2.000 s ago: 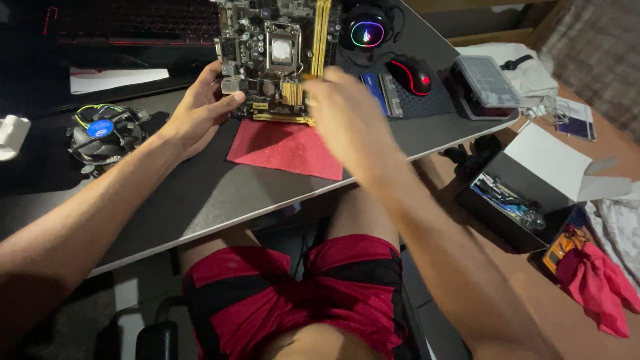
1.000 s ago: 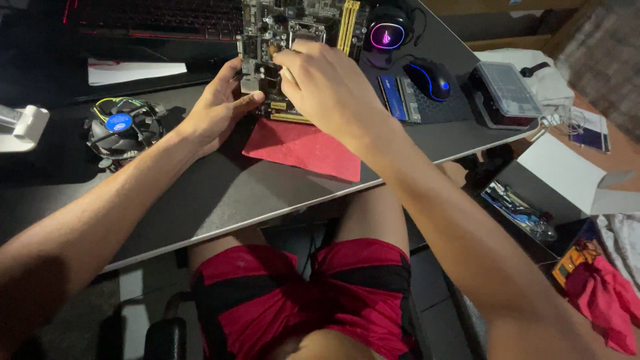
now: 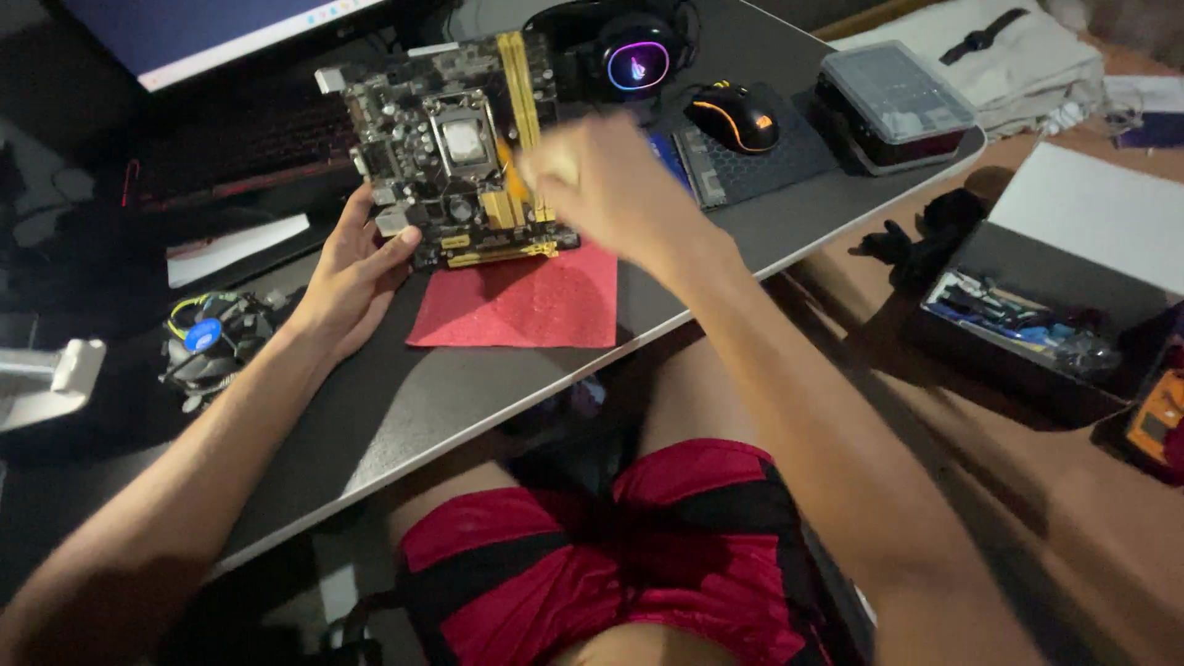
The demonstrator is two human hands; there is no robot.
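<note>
A computer motherboard (image 3: 398, 139) with yellow slots is held tilted up above a red cloth (image 3: 527, 301) on the desk. My left hand (image 3: 356, 268) grips its lower left corner, the thumb in front. The CPU (image 3: 463, 141) sits in the socket near the board's middle, with a pale patch on its top. My right hand (image 3: 601, 180) is blurred in front of the board's right side, its fingers curled around a slim orange tool (image 3: 511, 173) that points toward the socket. What kind of tool it is cannot be told.
A CPU cooler fan (image 3: 208, 342) lies left of my forearm, by a keyboard (image 3: 250, 157). RAM sticks (image 3: 698, 166), a mouse (image 3: 735, 117), a headset (image 3: 638, 65) and a clear-lidded plastic box (image 3: 897, 102) are on the right. An open box of parts (image 3: 1027, 314) stands beyond the desk edge.
My right hand has moved from over the CPU socket to the board's right side, and the socket shows again. My left hand keeps its hold. The view has shifted, with a monitor now showing.
</note>
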